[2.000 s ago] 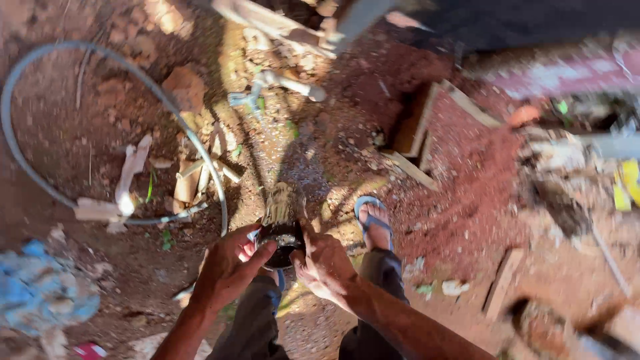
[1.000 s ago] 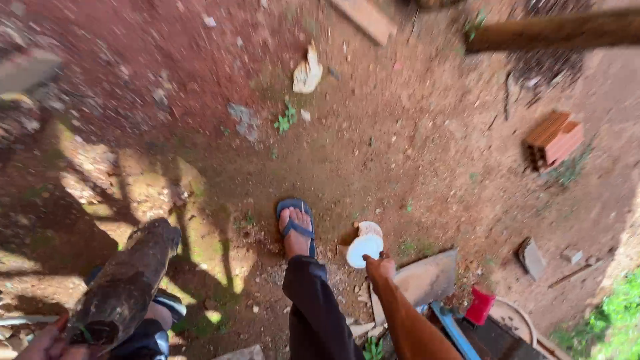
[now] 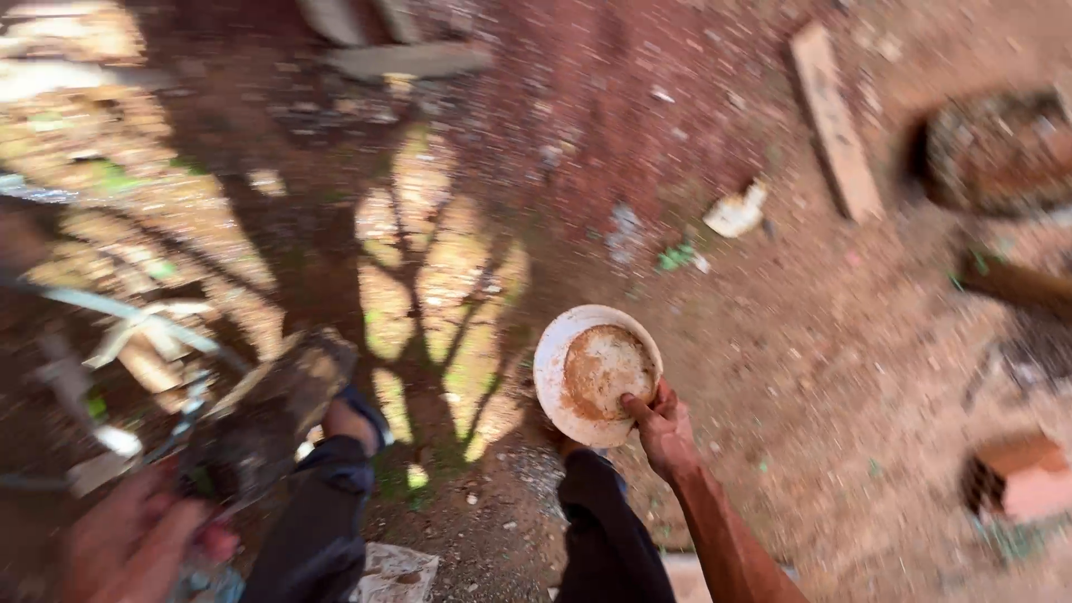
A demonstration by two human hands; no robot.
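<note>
My right hand [image 3: 666, 427] grips the rim of a round white dish [image 3: 610, 373], its thumb over the inner edge; reddish-brown dirt coats the dish's inside. At the lower left, my left hand [image 3: 138, 536], blurred, is closed on the near end of a dark, rough object [image 3: 268, 419] that looks like a worn brush or a piece of wood; blur hides its exact kind. The dish is over my right foot, which it mostly hides. The dark object lies beside my left foot, in a flip-flop [image 3: 368, 414].
A wooden board [image 3: 837, 126] and a dirt-caked block [image 3: 1001, 155] lie at the upper right, a hollow clay brick [image 3: 1022, 477] at the lower right. Wood scraps [image 3: 151, 360] and a pale hose [image 3: 126, 310] are at the left. A pale flat piece [image 3: 394, 574] lies near my feet.
My right hand has raised the white dish from low beside my right foot to in front of me, and its dirty inside now shows. The view has swung to the left.
</note>
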